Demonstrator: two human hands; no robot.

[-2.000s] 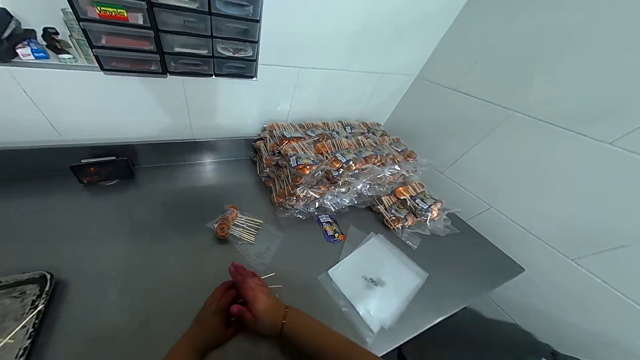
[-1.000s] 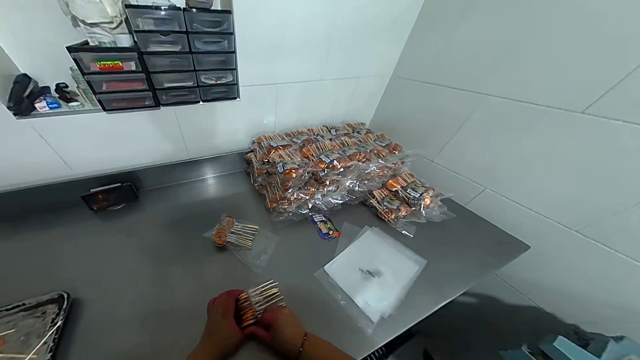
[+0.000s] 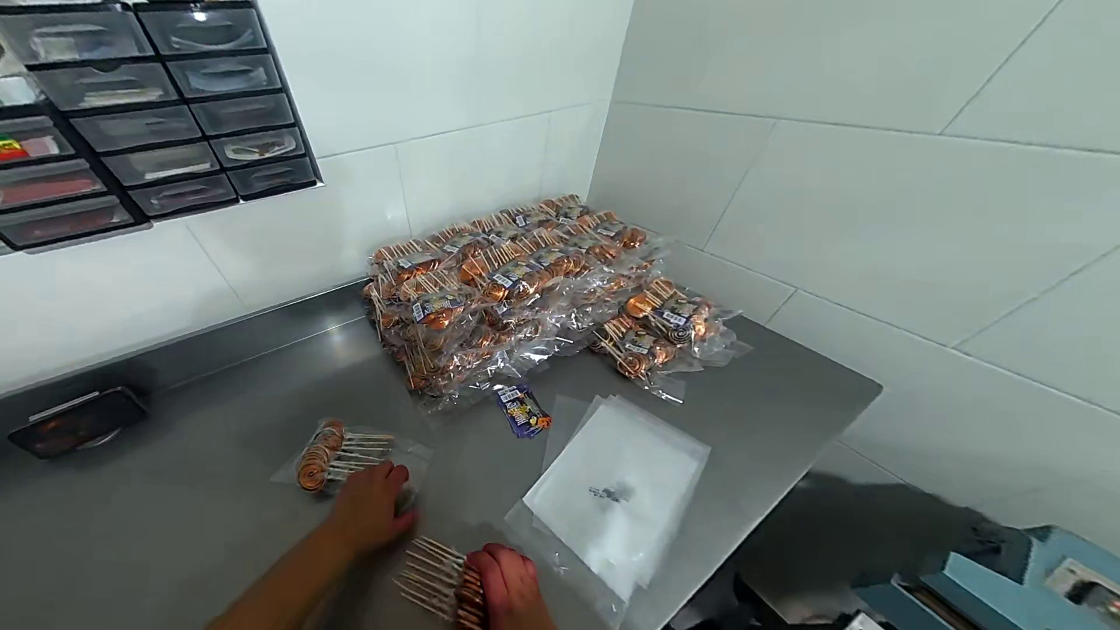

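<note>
Spiral lollipops in a clear plastic bag lie at the left middle of the steel table, their sticks pointing right. My left hand is on the bag's right end, by the stick ends; whether it pinches the plastic is unclear. Near the front edge of the view, my right hand is closed around the candy heads of a bunch of lollipops, whose sticks point left. To its upper right lies a stack of clear plastic bags. Printed cards rest behind that stack.
A large pile of bagged lollipops stands against the back wall, with a smaller group at its right. A phone leans at the far left. Drawer units are above. The steel table's right edge drops to blue boxes.
My hands, together around the lollipop bunch a second ago, are now apart. The left has moved to the bagged lollipops, while the right stays on the bunch, whose sticks now point left.
</note>
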